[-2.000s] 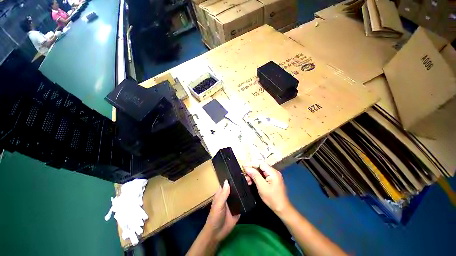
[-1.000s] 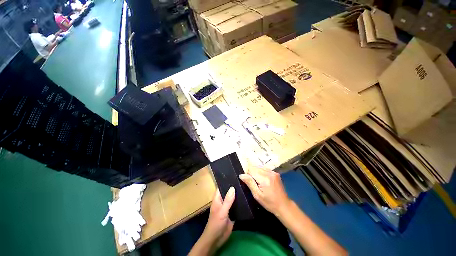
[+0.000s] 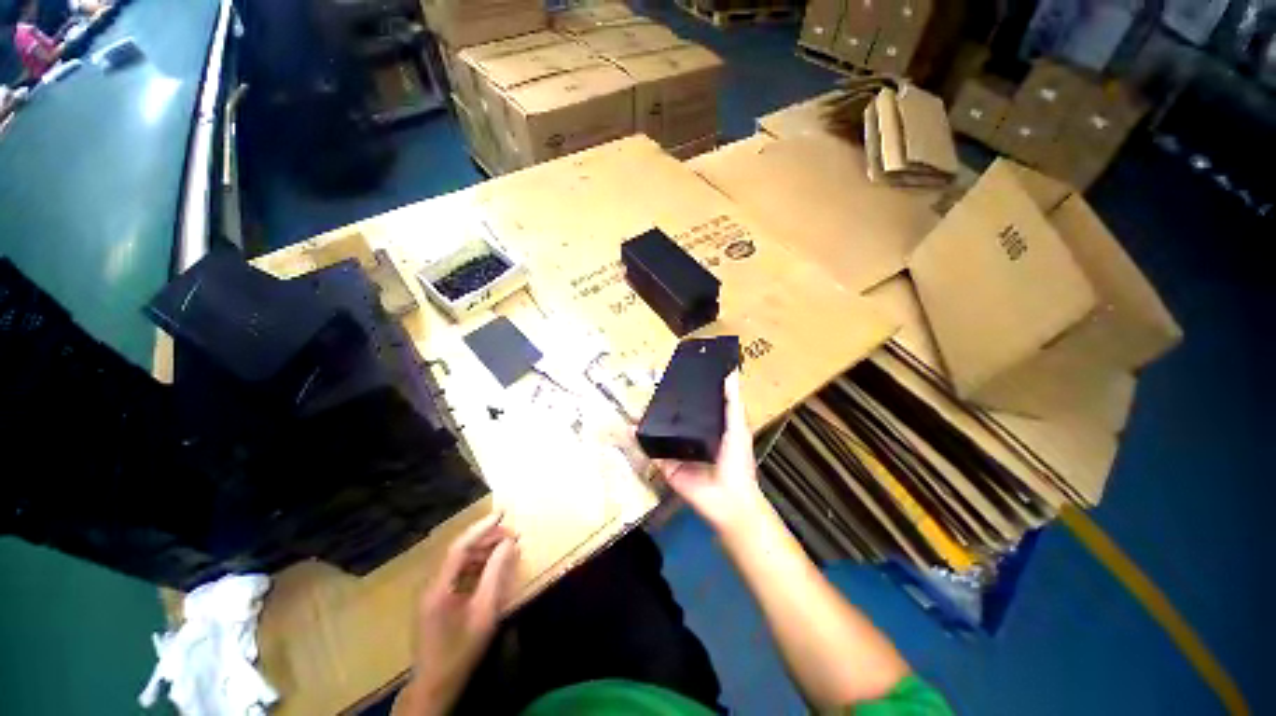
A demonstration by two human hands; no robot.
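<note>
My right hand (image 3: 721, 483) holds a black metal housing (image 3: 687, 399) from below, over the bench's front edge. My left hand (image 3: 473, 595) is off the housing, above the bench edge at lower centre, fingers curled; no object shows in it. A small stack of black housings (image 3: 672, 281) stands on the cardboard beyond. A pale parts tray (image 3: 470, 278) holds tiny black pieces. A flat dark pad (image 3: 502, 350) lies near it. Tall stacks of black housings (image 3: 308, 448) stand at left, with a flat black panel (image 3: 231, 315) on top.
White gloves (image 3: 217, 650) lie at the bench's front left corner. Flattened cartons (image 3: 896, 469) stand on edge right of the bench, with an open cardboard piece (image 3: 1001, 280) above. Closed cartons (image 3: 567, 98) are stacked behind. A green conveyor (image 3: 112, 154) runs at upper left.
My left hand has let go of the housing and moved left. My right hand has carried the housing up and right towards the small stack. The view has turned right.
</note>
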